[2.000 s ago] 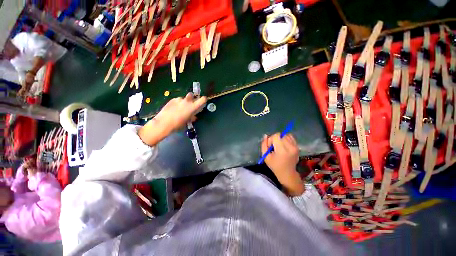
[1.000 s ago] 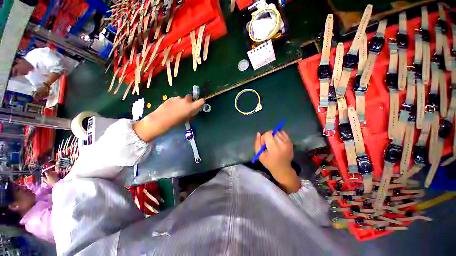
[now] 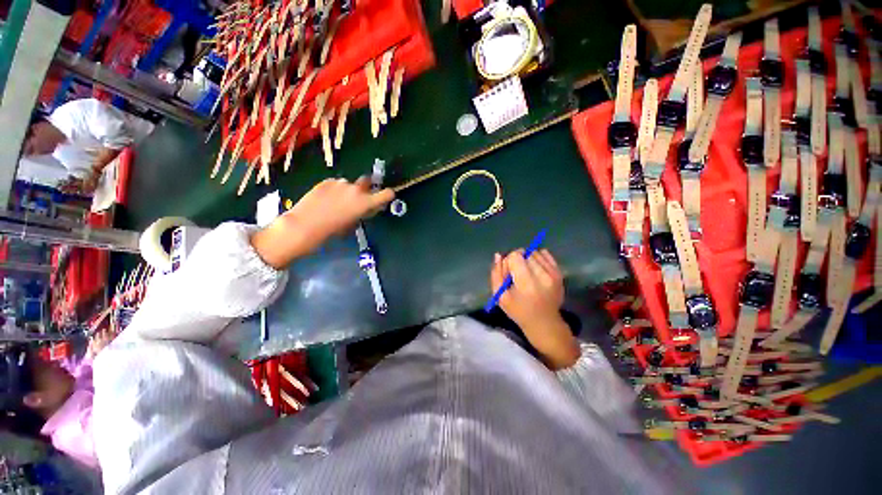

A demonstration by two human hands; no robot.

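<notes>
My left hand [image 3: 334, 215] is over the mat's back left part, fingers pointing right, slightly blurred. A small translucent whitish object [image 3: 378, 171], perhaps a bottle, shows just beyond its fingertips; I cannot tell if the hand holds it. A strapped watch [image 3: 367, 260] with a pale band lies on the dark green mat [image 3: 435, 261] below that hand, its upper end partly hidden. My right hand [image 3: 528, 288] is shut around a thin blue hand tool [image 3: 514, 271] over the mat's right part. A small round disc [image 3: 397, 207] lies right of my left fingertips.
A yellow ring [image 3: 477, 195] lies on the mat. Red trays of strapped watches stand at the right [image 3: 583, 132] and back left [image 3: 418, 37]. A tape roll [image 3: 161, 244] is at the left. A small calendar-like white pad [image 3: 500, 104] stands behind. Two people are at the far left.
The view has shifted, so bench items sit slightly left and trays at right appear larger. My left hand stays near the whitish object. My right hand still holds the blue tool.
</notes>
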